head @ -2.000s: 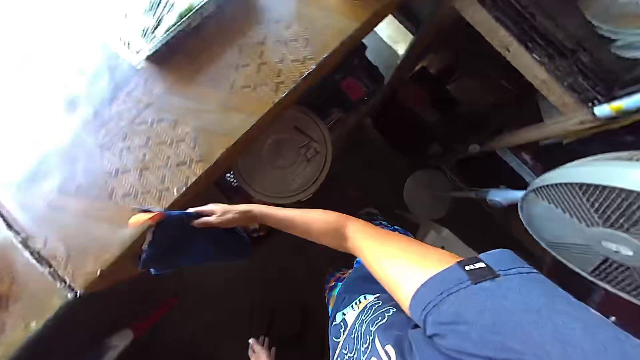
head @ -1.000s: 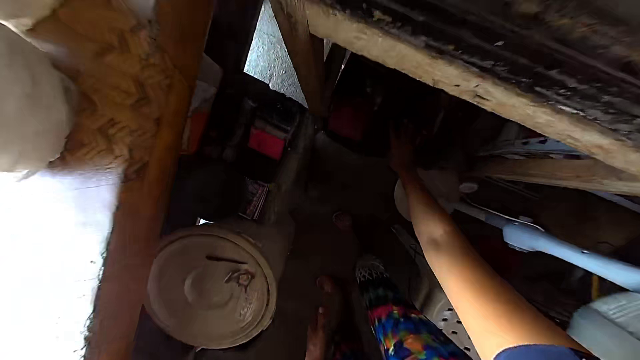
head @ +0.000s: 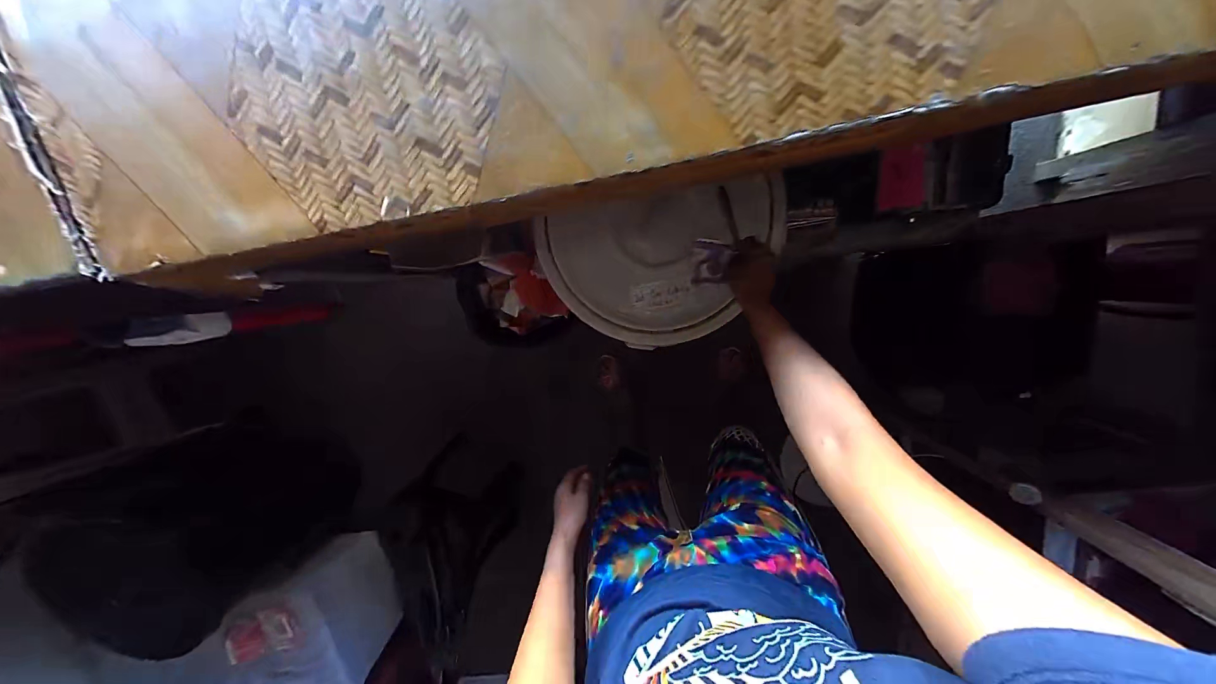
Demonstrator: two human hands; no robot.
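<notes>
My right hand (head: 752,274) reaches down to the right side of a round pale lid (head: 617,252) under the table edge. Its fingers are at a small purplish item (head: 712,260) lying on the lid; shadow hides whether they close on it. A thin dark stick-like thing (head: 729,214) lies just above the hand. My left hand (head: 572,494) hangs beside my left thigh, fingers loosely curled, with nothing visible in it.
A table with woven bamboo panels (head: 380,114) overhangs the lid. A dark bin with orange and white scraps (head: 521,296) stands left of the lid. A white sack or box (head: 332,608) is at lower left, a wooden beam (head: 1121,546) at right.
The view has swung strongly. My right hand, reaching into the dark space beneath a wooden beam a second ago, is now at the round lid. The blue cloth held two seconds ago is out of sight.
</notes>
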